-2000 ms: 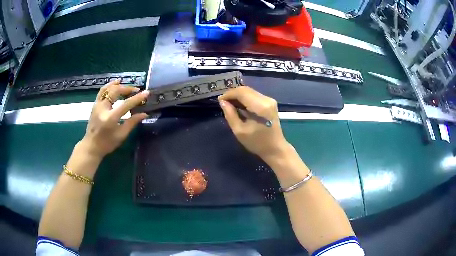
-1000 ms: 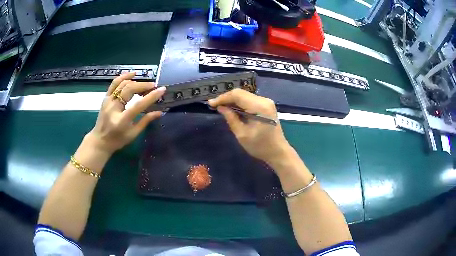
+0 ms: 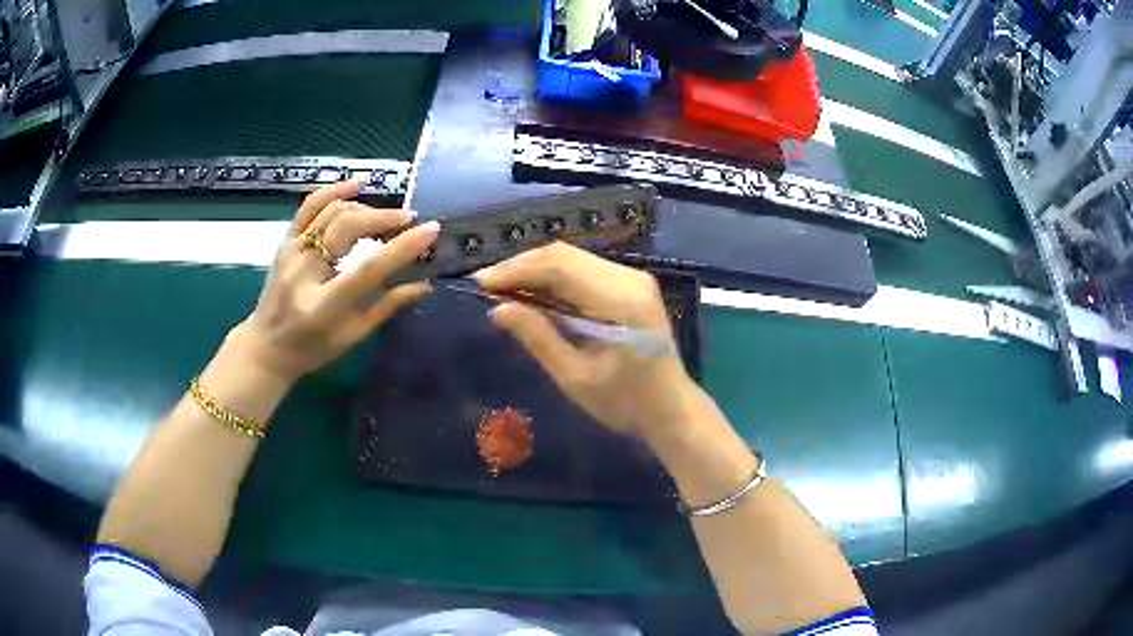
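My left hand [image 3: 329, 292] holds the left end of a dark strip carrier [image 3: 534, 229] between thumb and fingers. The carrier slants up to the right above the far edge of a black parts tray [image 3: 435, 373], with a row of small round parts facing me. My right hand [image 3: 590, 329] holds thin tweezers [image 3: 553, 311] below the carrier. Their tip points left, close to my left thumb; whether it touches anything is too small to tell. A pile of tiny copper-coloured parts [image 3: 505, 439] lies in the tray, with specks near its left edge.
A silvery strip carrier [image 3: 696, 170] rests on the dark inspection platform [image 3: 770, 255]. Another strip carrier [image 3: 236, 175] lies on the green surface at left. A blue bin [image 3: 596, 81] and red bin [image 3: 758, 99] flank a black round base [image 3: 714, 37]. Metal-framed equipment [image 3: 1044, 137] stands at right.
My right hand and the tweezers have moved left along the carrier towards my left hand. The whole view has shifted, so bench things appear further right. My left hand keeps its hold on the carrier.
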